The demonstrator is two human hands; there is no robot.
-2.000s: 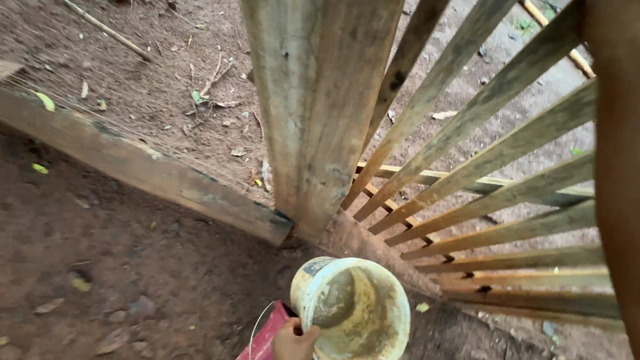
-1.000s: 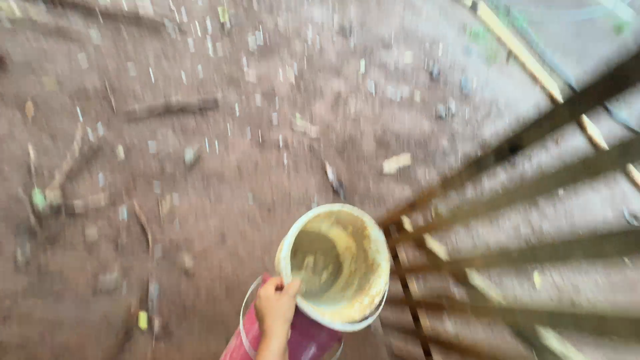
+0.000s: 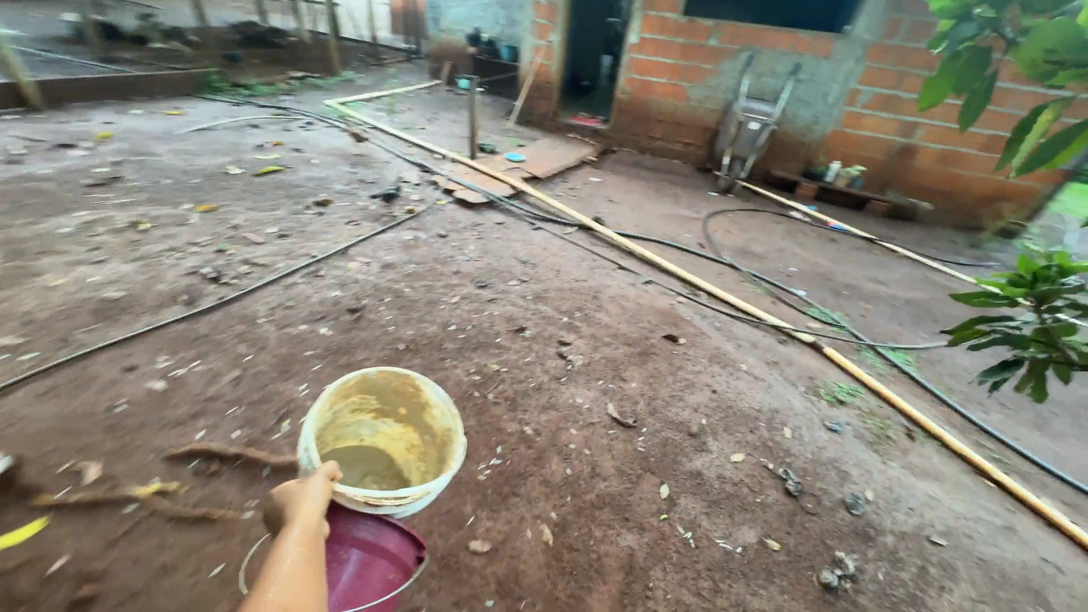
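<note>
My left hand (image 3: 299, 501) reaches in from the lower left and grips the near left rim of a white plastic bucket (image 3: 416, 421). The bucket is tilted so its mouth shows; its inner wall is stained yellow-brown, and murky stuff lies at the bottom. Just below and against it is a maroon plastic bucket (image 3: 370, 561) with a thin wire handle, partly hidden by my wrist and the white bucket. Whether my fingers also hold the maroon bucket cannot be told. My right hand is out of view.
A long yellowish pole (image 3: 680, 274) and black hoses (image 3: 280, 276) cross the dirt ground ahead. Beyond stand a wheelbarrow (image 3: 750, 127) against a brick wall (image 3: 671, 76), a doorway and a short post (image 3: 473, 119). Leafy branches (image 3: 1041, 327) hang at the right; sticks (image 3: 229, 455) lie at left.
The view has swung up from the ground to the yard and house. The wooden slatted gate and the right forearm near it, seen earlier, are out of view. Both buckets have stayed with my left hand.
</note>
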